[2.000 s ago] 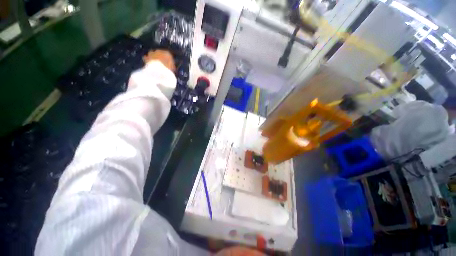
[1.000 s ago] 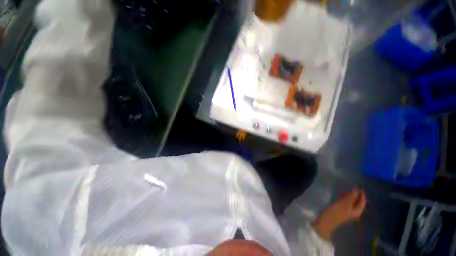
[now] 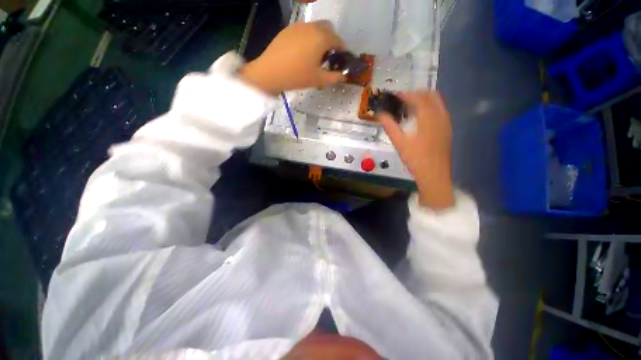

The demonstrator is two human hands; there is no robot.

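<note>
My left hand (image 3: pixel 299 58) is bare and holds a small black plastic unit (image 3: pixel 342 62) over the upper orange-brown fixture (image 3: pixel 367 69) on the white perforated base plate (image 3: pixel 320 105). My right hand (image 3: pixel 426 133) is bare and holds another black unit (image 3: pixel 391 105) by its right end, at the lower orange-brown fixture (image 3: pixel 365 105). The units partly cover both fixtures, and I cannot tell whether either is seated.
The front edge of the machine base carries a red button (image 3: pixel 367 164) and smaller dark buttons. A thin blue stick (image 3: pixel 289 116) lies on the base. Black blister trays (image 3: pixel 84 140) lie on the left. Blue crates (image 3: pixel 552 169) stand on the right.
Both hands have come in over the fixtures, my left from the tray side and my right from low at the right. Each now holds a black unit. The view has also shifted.
</note>
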